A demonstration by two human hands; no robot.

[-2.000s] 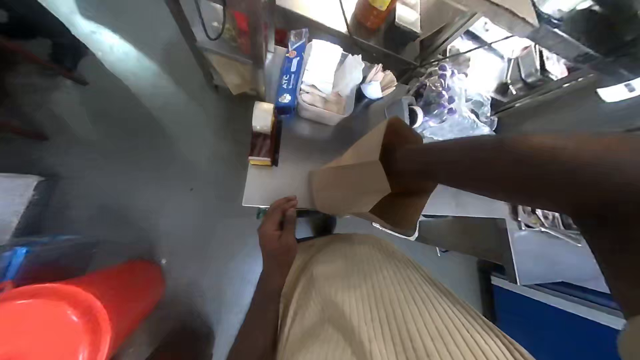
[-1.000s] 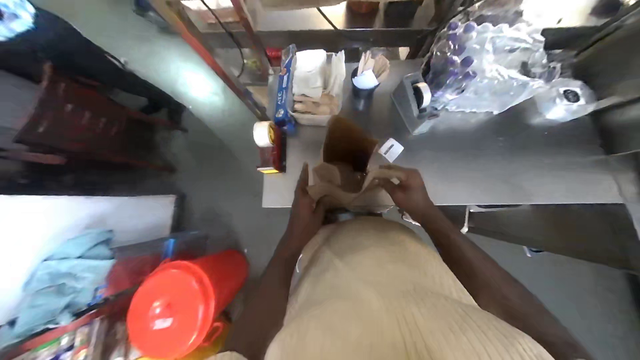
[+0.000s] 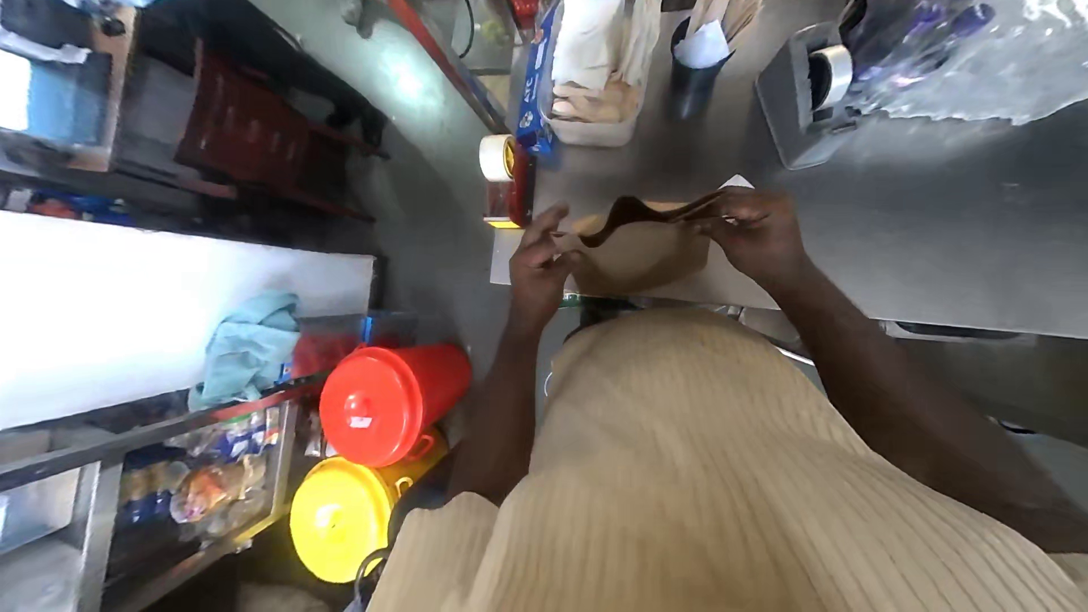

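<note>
A brown paper bag (image 3: 642, 251) stands at the front edge of the steel counter (image 3: 960, 229), its wavy mouth partly open. My right hand (image 3: 756, 229) pinches the right end of the rim between thumb and fingers. My left hand (image 3: 542, 268) is at the left end of the bag, fingers apart; whether they grip the paper cannot be told. A white slip (image 3: 736, 182) shows just behind my right hand. Beyond my left hand, a tape roll (image 3: 496, 158) sits on a red dispenser (image 3: 512, 194) at the counter's left edge.
Behind the bag are a plastic tub (image 3: 595, 127) of napkins and wooden cutlery, a blue box (image 3: 535, 98), a black cup (image 3: 693, 76) and a grey tape dispenser (image 3: 803, 102). Plastic-wrapped bottles (image 3: 960, 59) lie at the back right. Red (image 3: 374, 408) and yellow (image 3: 340, 518) lidded bins stand at lower left.
Two seconds ago my right hand was inside the bag; it has come out and holds the rim. Since one second ago the mouth has become narrower and stretched sideways. The view has shifted.
</note>
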